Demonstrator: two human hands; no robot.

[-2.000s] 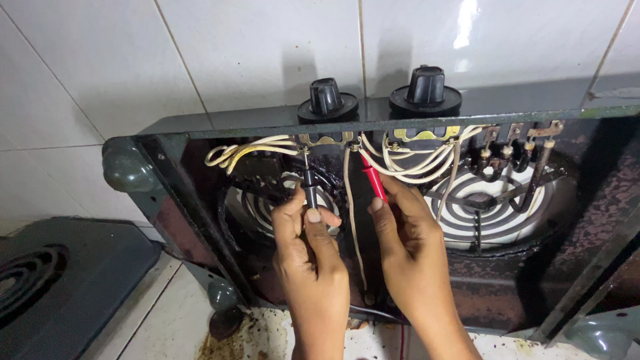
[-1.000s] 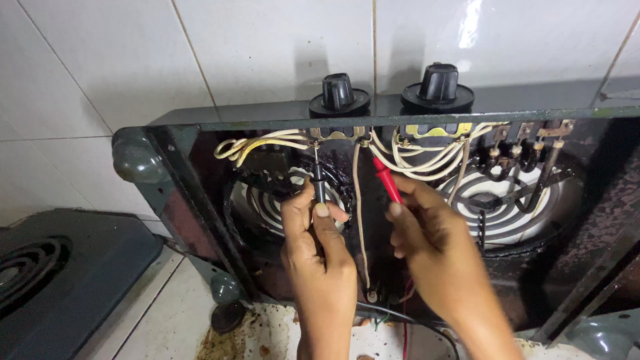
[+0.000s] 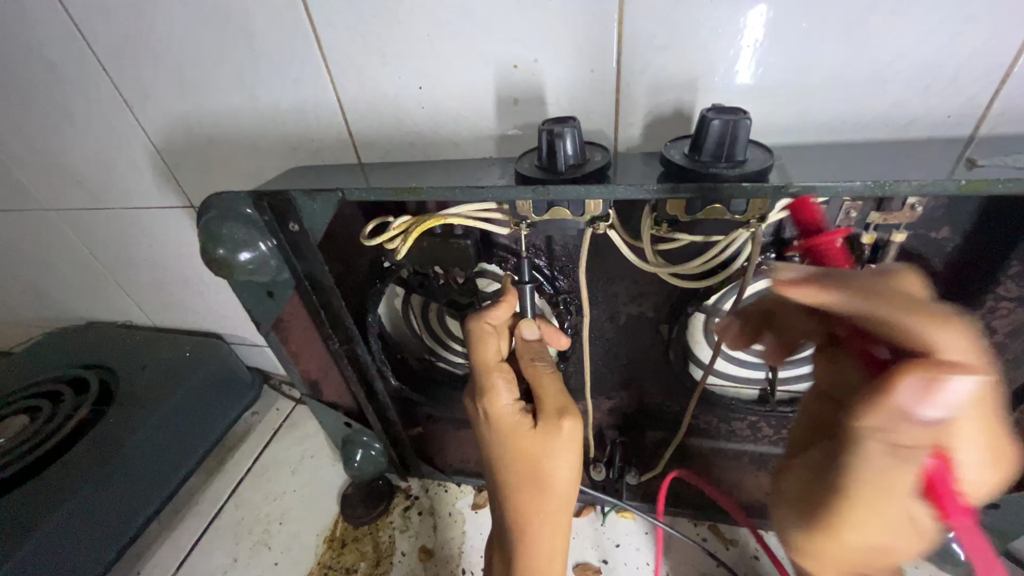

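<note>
My left hand (image 3: 524,384) pinches a black test probe (image 3: 526,290), its metal tip at a terminal under the left control switch (image 3: 560,211) of an upended electric hot plate (image 3: 472,192). My right hand (image 3: 896,400), blurred by motion, grips a red test probe (image 3: 820,236) in front of the right coil burner; its tip cannot be made out. Pale wires (image 3: 448,224) run from the left switch, and more wires (image 3: 680,268) loop between the two switches. Black knobs (image 3: 562,148) stand on the casing's upper edge.
A dark hot plate cover with a coil (image 3: 152,408) lies at the left. White wall tiles (image 3: 464,88) rise behind. Red test lead (image 3: 704,488) hangs below, over a stained, littered tiled surface (image 3: 448,528).
The red probe, earlier at a terminal right of the left switch, has come away from it and moved right with my right hand. My left hand keeps the black probe at the left terminal.
</note>
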